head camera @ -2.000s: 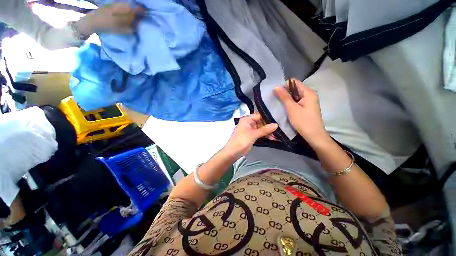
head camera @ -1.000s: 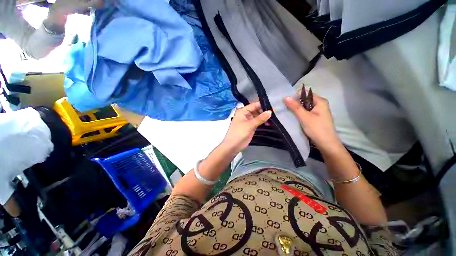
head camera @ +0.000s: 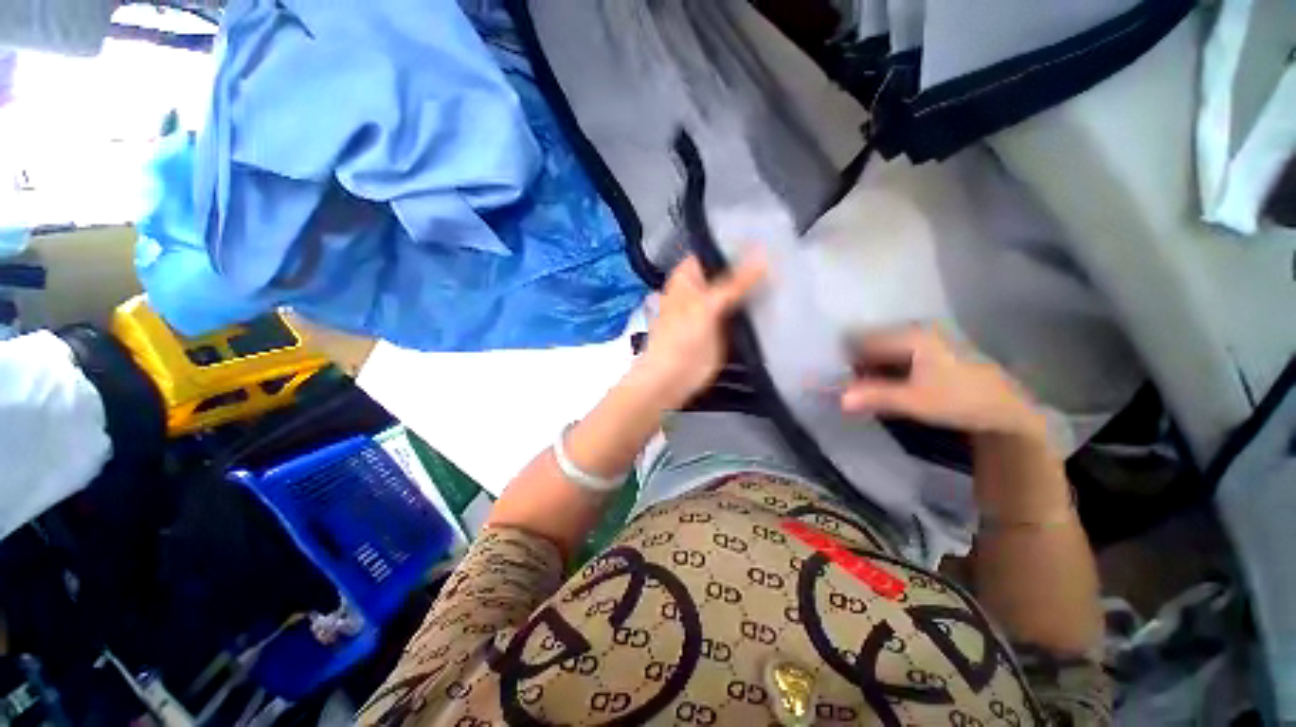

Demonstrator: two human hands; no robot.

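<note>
A pale grey fabric piece (head camera: 810, 341) with a black edging hangs from above my lap down toward my waist, blurred by motion. My left hand (head camera: 692, 330) pinches its black edge near the middle. My right hand (head camera: 931, 384) is to the right of the piece, blurred, with fingers pointing left. A dark smudge shows at its fingers, but the snips cannot be made out clearly. Whether the right fingers touch the fabric cannot be told.
Grey panels with black borders (head camera: 1052, 78) lie at upper right, a white strip (head camera: 1225, 128) beyond. Light blue fabric (head camera: 377, 128) lies on a blue plastic sheet (head camera: 569, 291) at left. A yellow crate (head camera: 213, 372) and blue basket (head camera: 363, 518) stand lower left.
My right hand has moved down and right, away from the fabric's edge. The piece's lower end has moved down and right. The other person's hand over the blue fabric has gone from view.
</note>
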